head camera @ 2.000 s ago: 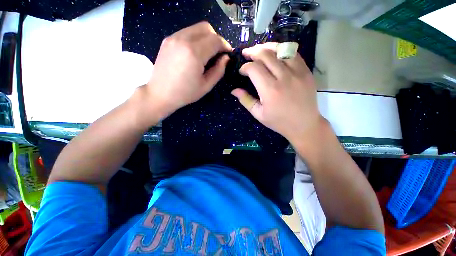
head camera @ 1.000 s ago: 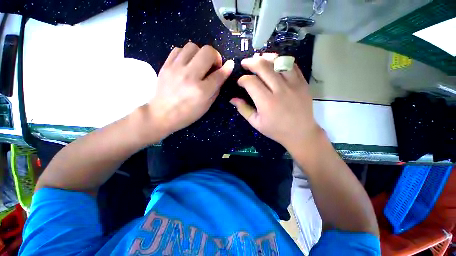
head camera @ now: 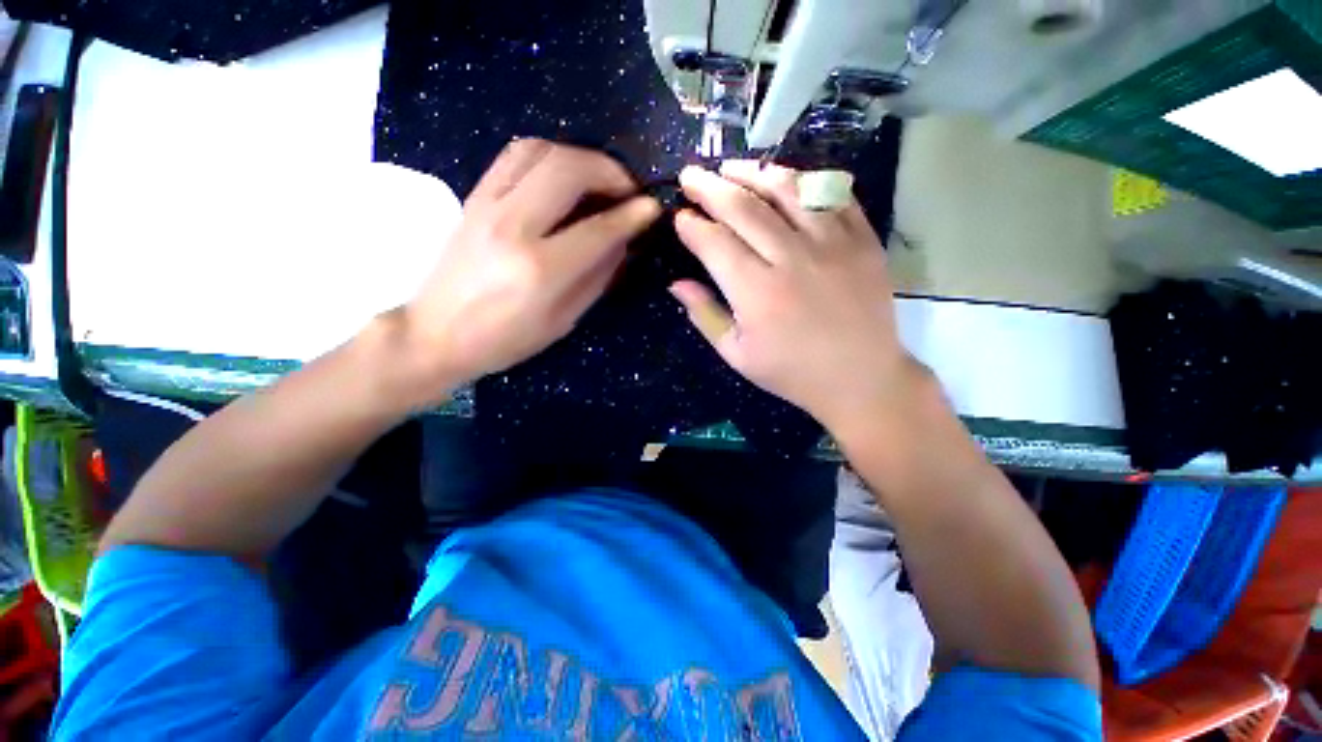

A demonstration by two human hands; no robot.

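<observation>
A black garment panel with tiny sparkles point(head camera: 580, 370) lies over the tabletop and under the machine head, and hangs over the front edge. My left hand point(head camera: 529, 261) pinches a fold of it between thumb and fingers, just left of the presser foot. My right hand point(head camera: 797, 276) lies on the cloth with fingertips near the foot, thumb apart; a pale band is on one finger. Whether it grips any cloth is hidden. The small metal presser foot point(head camera: 711, 141) is just beyond my fingertips. The black-on-black seam edge cannot be made out.
The cream machine head point(head camera: 870, 44) is at the top, above the beige bed point(head camera: 1000, 218). Black sparkle pieces point(head camera: 1218, 377) hang at the right edge, with more black cloth point(head camera: 174, 29) at the upper left. A blue basket point(head camera: 1189, 580) stands lower right, a lime-green basket point(head camera: 55, 507) lower left.
My left hand's fingers have flattened and now pinch the cloth lower than two seconds ago. My right hand has shifted slightly left. The view has moved, so the machine head shows more.
</observation>
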